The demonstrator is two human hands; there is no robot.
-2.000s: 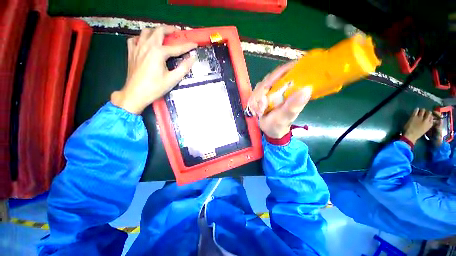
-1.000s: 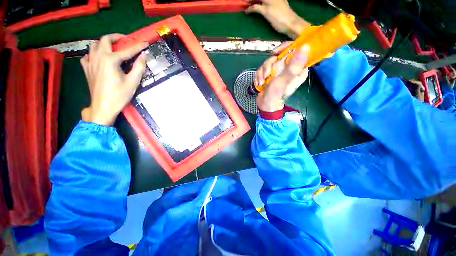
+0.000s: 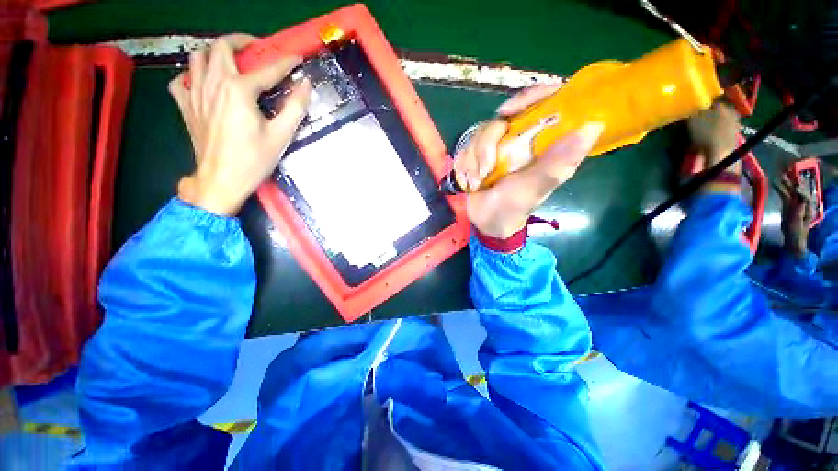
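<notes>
An open-backed tablet (image 3: 404, 156) lies tilted in a red foam tray (image 3: 317, 262) on the dark green bench, its large battery (image 3: 354, 189) glaring white. My left hand (image 3: 234, 115) lies over the tray's upper left side, thumb and fingers at the circuit board (image 3: 331, 101); whether it grips anything is unclear. My right hand (image 3: 515, 175) is closed around a yellow-orange electric screwdriver (image 3: 625, 101), held slanting, its dark tip end low at the tray's right side. Whether the tip touches anything cannot be told.
Red trays stand side by side at the left (image 3: 64, 184). A perforated dish (image 3: 467, 138) is mostly hidden behind my right hand. A black cord (image 3: 680, 193) crosses the right side. Another worker's arm (image 3: 717, 239) is at the right beside a red tray. A whitish belt edge (image 3: 469, 75) runs behind.
Over the last second, the tray has shifted right and slightly up in view. The screwdriver's tip end has moved from over the dish to the tray's right side. The neighbour's arm has drawn back right.
</notes>
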